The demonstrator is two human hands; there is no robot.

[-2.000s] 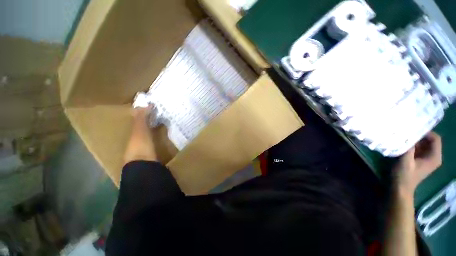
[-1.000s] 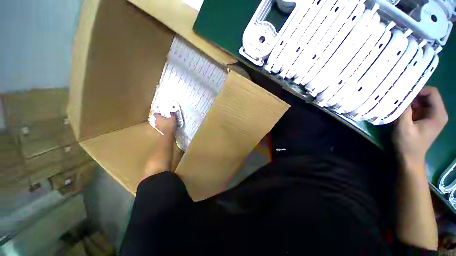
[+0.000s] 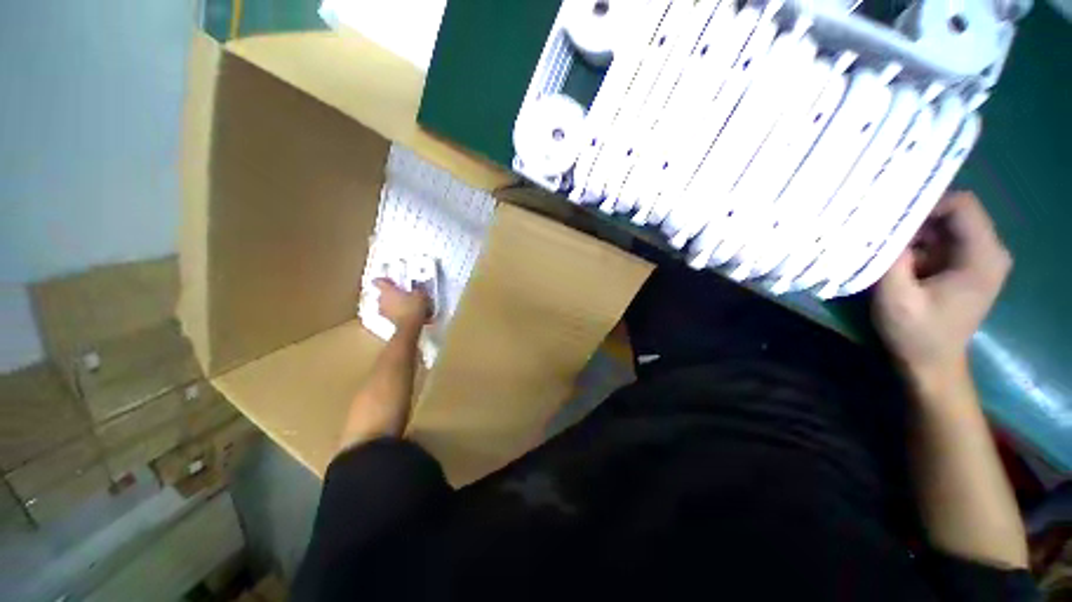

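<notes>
White frames point(image 3: 441, 206) are packed in tight rows inside the open brown carton point(image 3: 288, 200) at left. My left hand point(image 3: 403, 306) is inside the carton, with its fingers closed on a white frame point(image 3: 414, 273) lying on top of the rows. A row of white frames point(image 3: 752, 141) stands on edge, pressed side by side, on the green bench. My right hand point(image 3: 944, 276) is at the right end of this row with its fingers curled. Its fingertips are partly hidden, and I cannot tell whether it touches the end frame.
The green bench point(image 3: 482, 71) has its edge running diagonally beside the carton's raised flap point(image 3: 535, 318). More white frames point(image 3: 940, 29) lie flat behind the row. Stacked brown cartons point(image 3: 124, 353) stand on the floor at far left. A white sheet or bag point(image 3: 394, 24) is at the top.
The view has shifted. My left hand has stayed in the carton and now has a frame in its fingers on top of the rows. My right hand remains by the row's right end.
</notes>
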